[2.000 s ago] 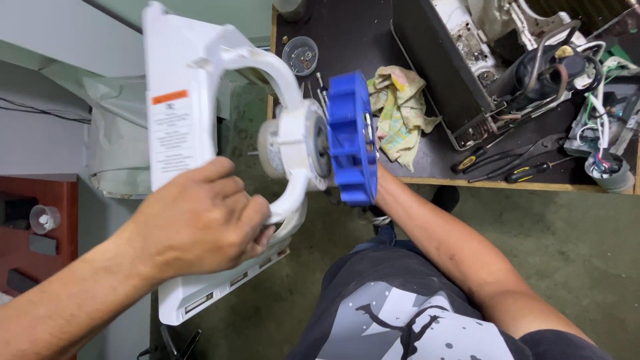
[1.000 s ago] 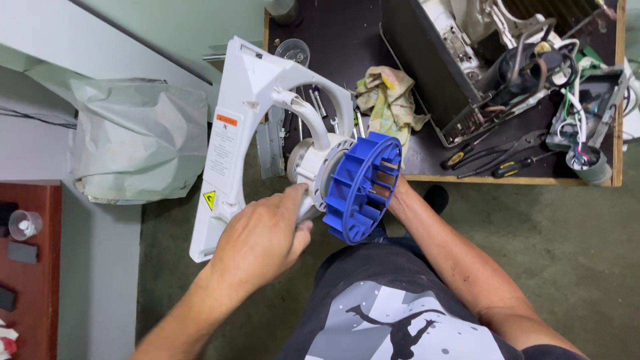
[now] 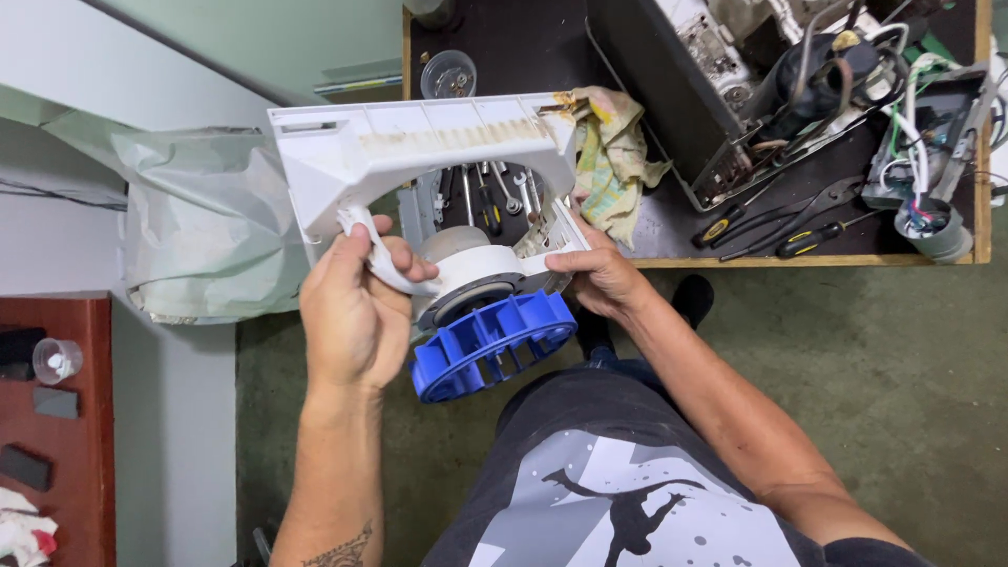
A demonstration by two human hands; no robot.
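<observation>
Both hands hold up a white plastic housing frame [image 3: 465, 134] with brown stains along its upper edge. My left hand [image 3: 358, 303] grips the curved arm of the frame at the left. On the other side, my right hand [image 3: 602, 272] holds the frame's right part, its fingers partly hidden behind it. A motor [image 3: 457, 242] sits in the ring at the frame's middle. Below the ring, on the side towards my body, is a blue plastic fan wheel [image 3: 496, 342], tilted, with neither hand on it.
Beyond the frame, the dark workbench [image 3: 520, 47] holds a plastic cup of small metal parts [image 3: 449, 75], wrenches [image 3: 524, 193], a stained cloth [image 3: 618, 165], an opened appliance [image 3: 669, 87], pliers [image 3: 815, 213] and screwdrivers [image 3: 811, 239]. A plastic-covered object [image 3: 205, 228] stands left.
The frame has been turned, so its stained edge now lies across the top and the fan wheel points towards my body. My right hand has moved from beside the fan wheel to the frame.
</observation>
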